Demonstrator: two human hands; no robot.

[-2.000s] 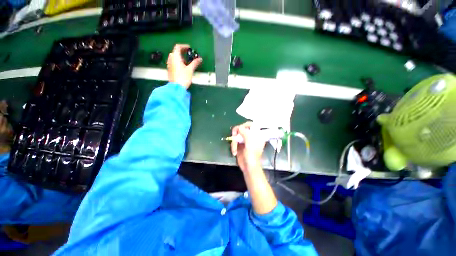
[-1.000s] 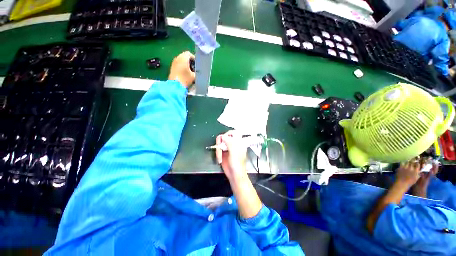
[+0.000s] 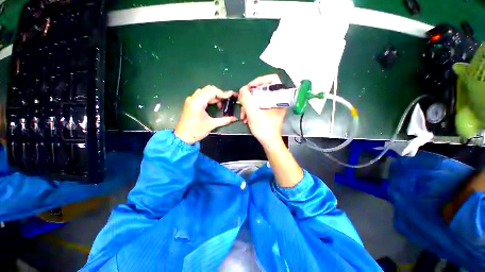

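Note:
My left hand (image 3: 201, 114) holds a small black housing (image 3: 229, 106) between thumb and fingers, upright, near the bench's front edge. My right hand (image 3: 261, 110) grips the glue syringe (image 3: 279, 98) like a pen, close against the housing. The syringe's needle tip is hidden by my fingers. A bright green adapter head (image 3: 302, 97) caps the syringe's rear, and a clear air hose (image 3: 353, 127) with a yellow band loops right from it.
A glossy black parts tray (image 3: 58, 106) lies at left. White paper (image 3: 306, 48) lies ahead of my right hand. At right are a black controller (image 3: 444, 50) with a red light, a round gauge (image 3: 436, 112), crumpled tissue (image 3: 419, 130), a lime-green fan (image 3: 470, 101) and another person's sleeve (image 3: 468, 228).
My left hand has come back from the conveyor belt with a black housing and now meets my right hand at the syringe. The view has tipped down toward the bench edge.

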